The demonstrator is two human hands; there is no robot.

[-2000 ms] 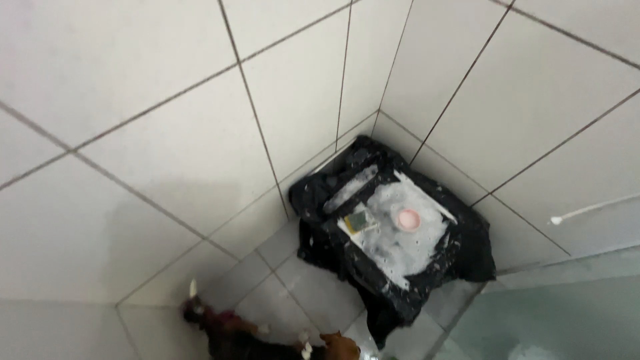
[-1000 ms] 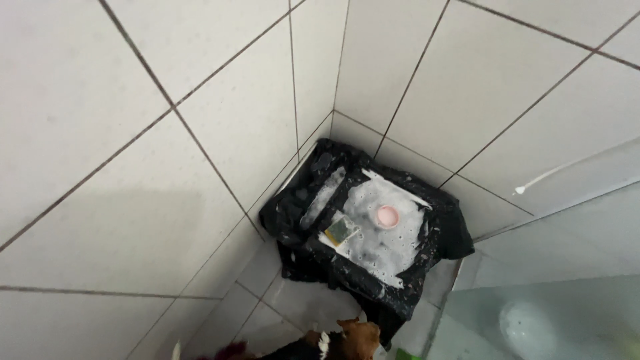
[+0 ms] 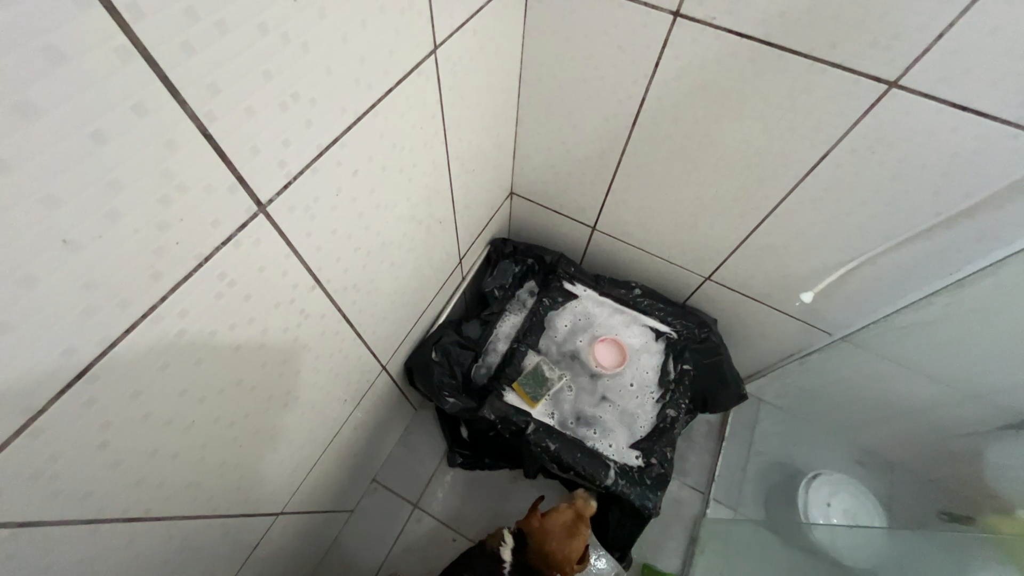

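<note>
Neither of my hands shows in the head view. In the corner stands a low box-like container covered with a black plastic bag (image 3: 704, 360). White suds (image 3: 592, 400) fill its recessed middle. A pink round lid or cup (image 3: 610, 354) rests among the suds. Left of it, a green and yellow sponge (image 3: 534, 382) lies at the edge of the foam. More foam (image 3: 506, 330) lies in a narrow strip on the black plastic.
A brown and dark dog (image 3: 556, 532) is at the bottom edge, its head by the plastic. Tiled walls (image 3: 384, 160) meet behind the container. A glass panel (image 3: 880, 416) stands at the right, with a round white object (image 3: 840, 508) seen through it.
The view has shifted. The dog's head has come up against the front of the black plastic. The sponge and the pink piece stay where they were on the container.
</note>
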